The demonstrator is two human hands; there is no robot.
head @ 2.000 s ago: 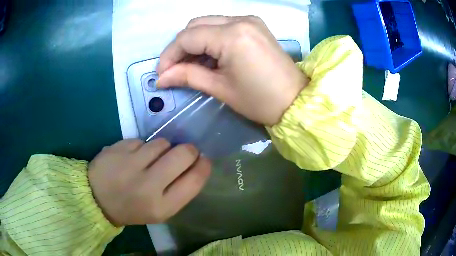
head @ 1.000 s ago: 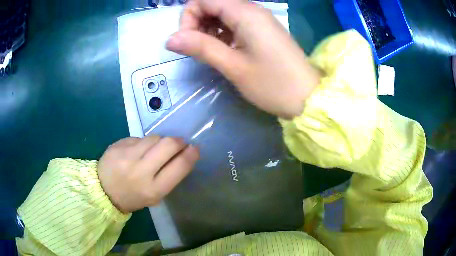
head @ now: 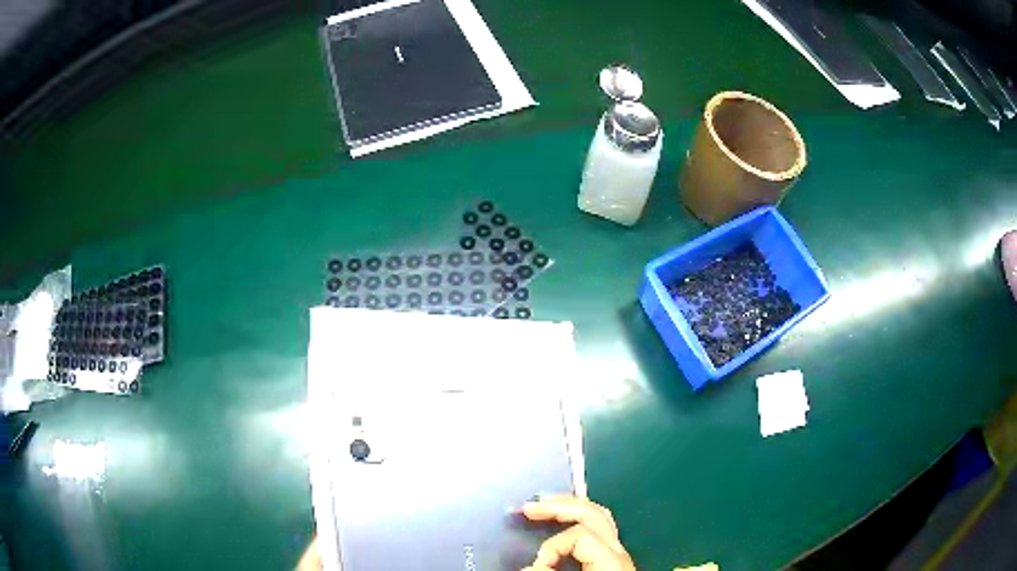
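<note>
The tablet [head: 446,491] lies back up on a white foam sheet [head: 446,348] at the bottom centre, cut off by the lower edge. Its camera bump shows a dark round opening at its upper left. The lettering is partly visible at the bottom. My right hand [head: 574,535] holds the tablet's right edge, with bent fingers over its back; the wrist is out of the picture. Only a sliver of my left hand [head: 310,557] shows beside the sheet's left edge, so its grip is hidden.
Black rings on clear sheets [head: 424,279] lie behind the foam. A blue bin [head: 697,368] of small dark pieces stands right, near a white wipe [head: 782,403], dispenser bottle [head: 620,173] and brown cylinder [head: 719,178]. More ring sheets [head: 112,329] lie left. Another tablet [head: 413,78] lies at the back.
The view has tilted up and shows more bench. The tablet appears lower. My right hand has left the space above the camera end and is at the right edge. My left hand is mostly out of view.
</note>
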